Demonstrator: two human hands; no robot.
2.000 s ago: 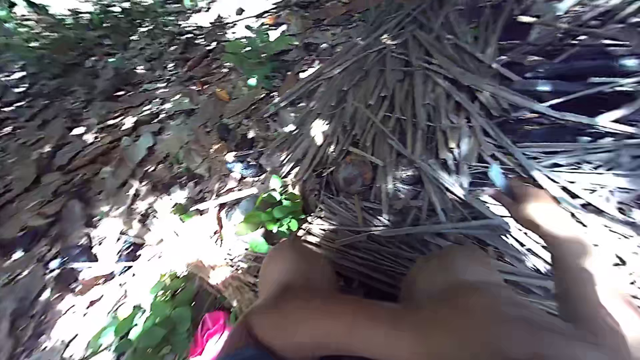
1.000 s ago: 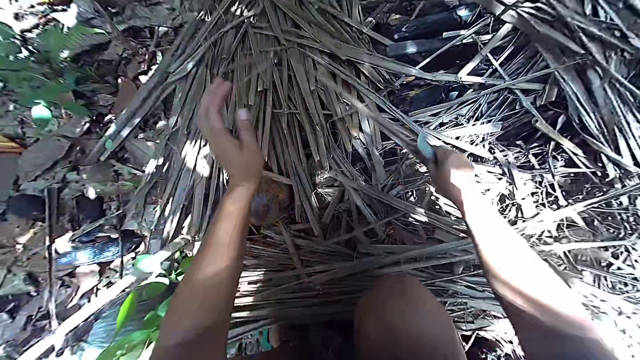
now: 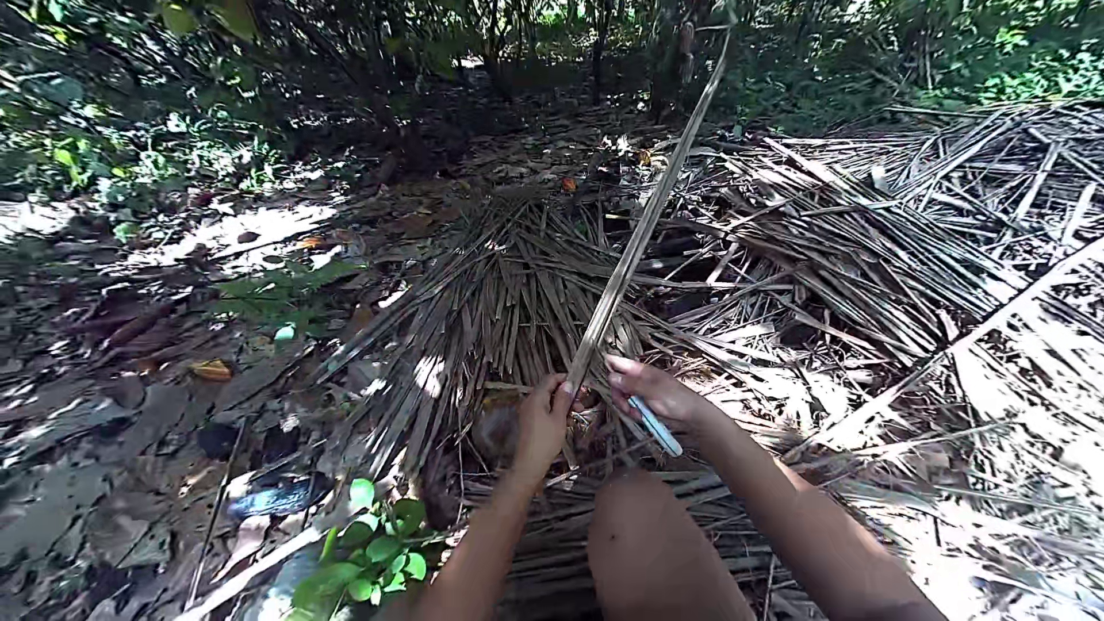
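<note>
My left hand [image 3: 545, 423] grips the lower end of a long dry palm leaflet [image 3: 642, 228], which rises up and to the right, well above the ground. Close to its right, my right hand [image 3: 651, 392] holds a tool with a light blue handle [image 3: 657, 427]; whether a blade lies behind the fingers cannot be seen. Beneath and beyond both hands spreads a dry palm frond [image 3: 509, 302] on the ground. A brown rounded object, perhaps a coconut [image 3: 496, 427], lies partly hidden beside my left hand.
More dry fronds [image 3: 862, 233] are heaped at the right, with a long pale frond stalk [image 3: 957, 345] across them. A green leafy plant [image 3: 371, 552] grows at lower left near a dark bottle-like object [image 3: 280, 498]. Leaf litter covers the left side; shrubs stand behind.
My left hand, open a second ago, now holds a long leaflet. My hands have come close together. The view has tilted up to show the shrubs.
</note>
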